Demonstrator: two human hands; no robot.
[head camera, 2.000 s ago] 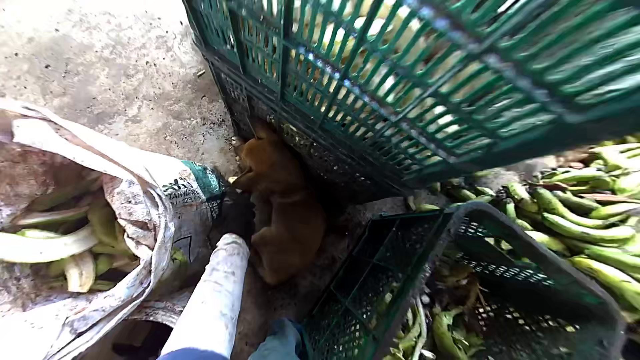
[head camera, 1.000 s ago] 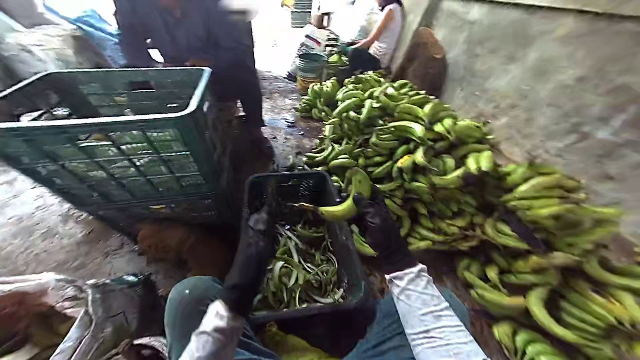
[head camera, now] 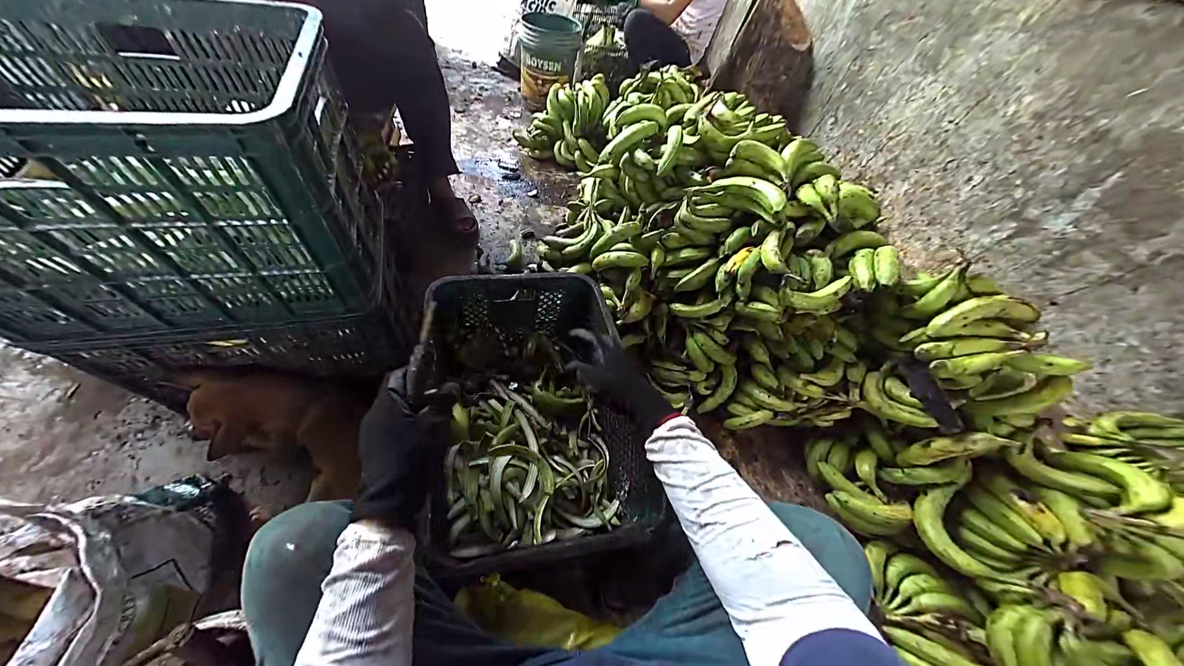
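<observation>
Between my knees stands a black plastic crate (head camera: 638,472) with green banana peels (head camera: 527,462) inside. My left hand (head camera: 398,453), in a dark glove, is at the crate's left rim; its fingertips are partly hidden, and whether it grips anything is unclear. Over the crate's right side is my right hand (head camera: 615,370), also dark-gloved, its fingers apart and curved, with no fruit in it. A large heap of green bananas (head camera: 740,240) lies just beyond and to the right of it.
Stacked green plastic crates (head camera: 176,222) stand at the left, with a brown dog (head camera: 287,421) lying below them. A woven sack (head camera: 120,573) is at the lower left. Another person's leg (head camera: 416,102) and a bucket (head camera: 548,60) are ahead; a concrete wall (head camera: 1017,139) borders the right.
A second ago my right hand held a green banana above the crate's right edge; now it holds none and is over the crate. The view has tilted and swung strongly.
</observation>
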